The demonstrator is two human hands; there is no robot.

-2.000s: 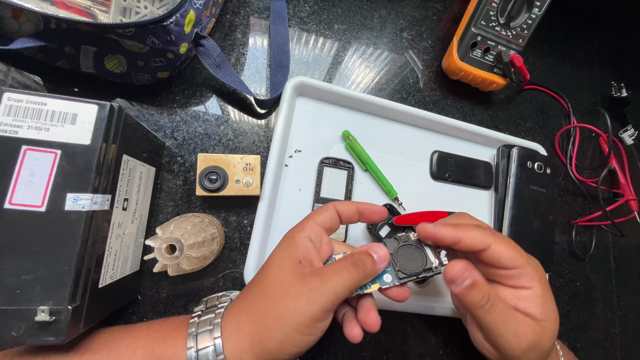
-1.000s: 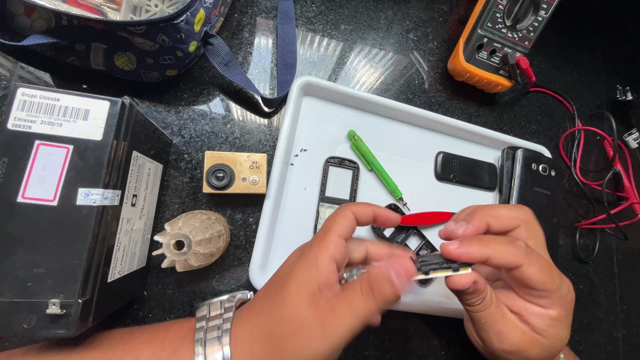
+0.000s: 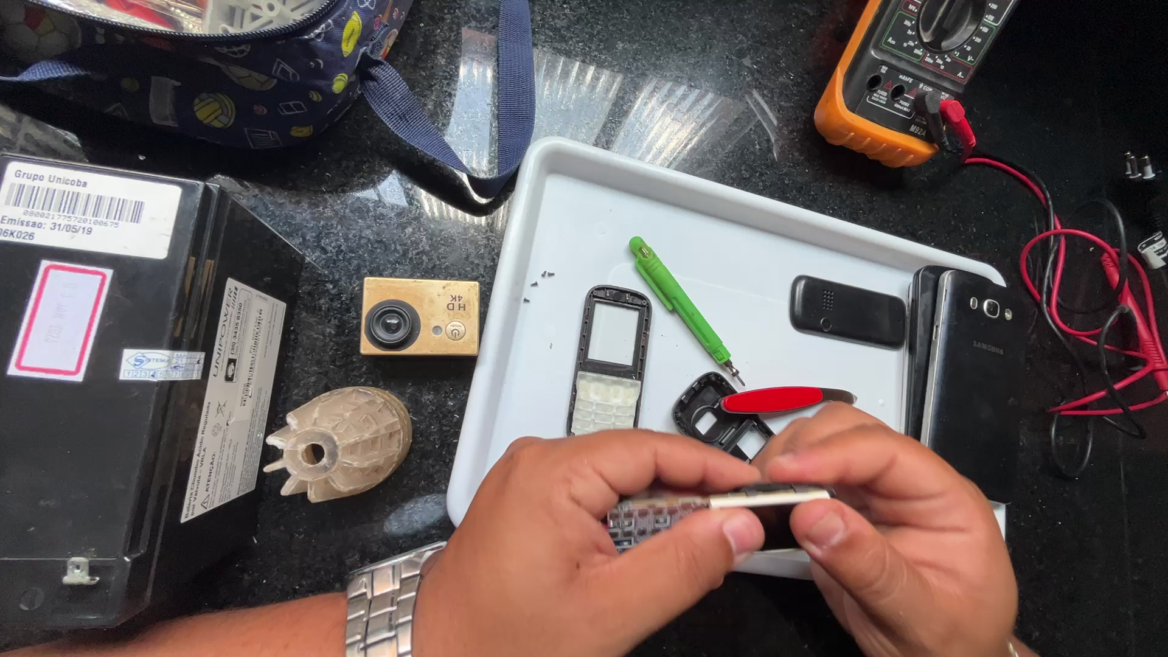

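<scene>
My left hand (image 3: 584,547) and my right hand (image 3: 894,520) pinch a mobile phone circuit board (image 3: 657,518) between them, tilted so its keypad side and one pale edge show. Fingers cover much of it. Behind the hands, in the white tray (image 3: 484,383), lie a phone front frame with a pale keypad (image 3: 607,401), a green pen-shaped screwdriver (image 3: 680,301), and a black phone housing part (image 3: 712,411). A red-handled tool (image 3: 776,400) lies over that housing, close to my right fingers. A black phone back cover (image 3: 847,312) rests farther right.
Dark smartphones (image 3: 972,365) overlap the tray's right edge. An orange multimeter (image 3: 876,109) with red and black leads (image 3: 1049,237) is at upper right. Left are a gold action camera (image 3: 420,318), a beige ribbed object (image 3: 351,443), a black battery (image 3: 109,438) and a patterned bag (image 3: 228,91). Tiny screws (image 3: 538,283) lie in the tray.
The board has been turned in my hands: its round speaker-like part faced up two seconds ago, and now its keypad side and edge show. Both hands still hold it.
</scene>
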